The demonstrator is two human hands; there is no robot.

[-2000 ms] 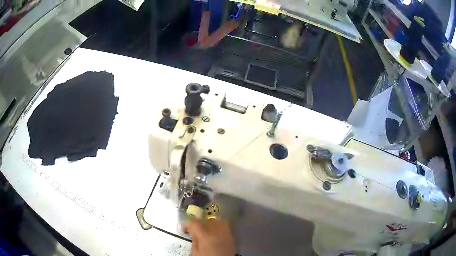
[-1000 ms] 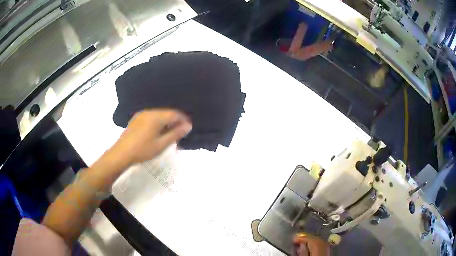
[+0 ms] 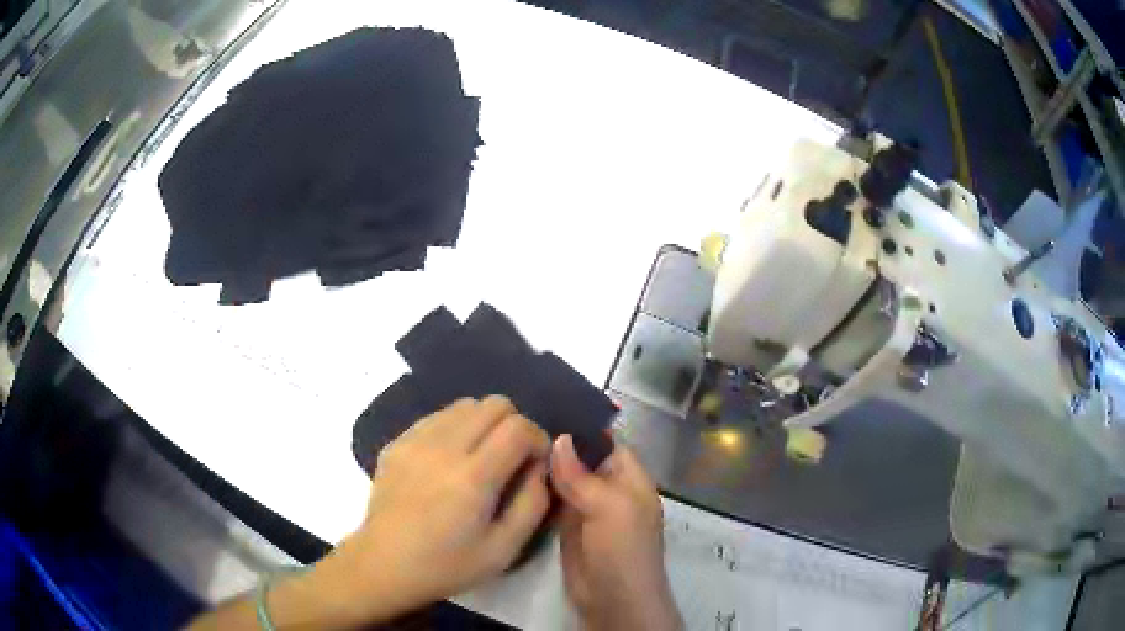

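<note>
A black cut panel (image 3: pixel 475 370) with a rounded left end and notched corners is held over the white table, left of the machine bed. My left hand (image 3: pixel 450 493) lies over its lower middle, fingers bent on the fabric. My right hand (image 3: pixel 611 518) pinches its lower right edge with thumb and fingers, close beside the left fingertips. The part of the panel under my hands is hidden. The stack of cut panels (image 3: pixel 327 160), black with jagged edges, lies at the upper left.
The sewing machine head (image 3: pixel 802 259) stands at the right. The presser foot area, with the yellow lamp glow (image 3: pixel 728 439), shows no fabric. The shiny slide plate (image 3: pixel 660 360) is left of the needle. Thread snips (image 3: pixel 934 606) partly show at the lower right edge.
My left hand has moved from the stack towards me and now holds a panel. My right hand has come left from the needle area to the same panel. The view has shifted.
</note>
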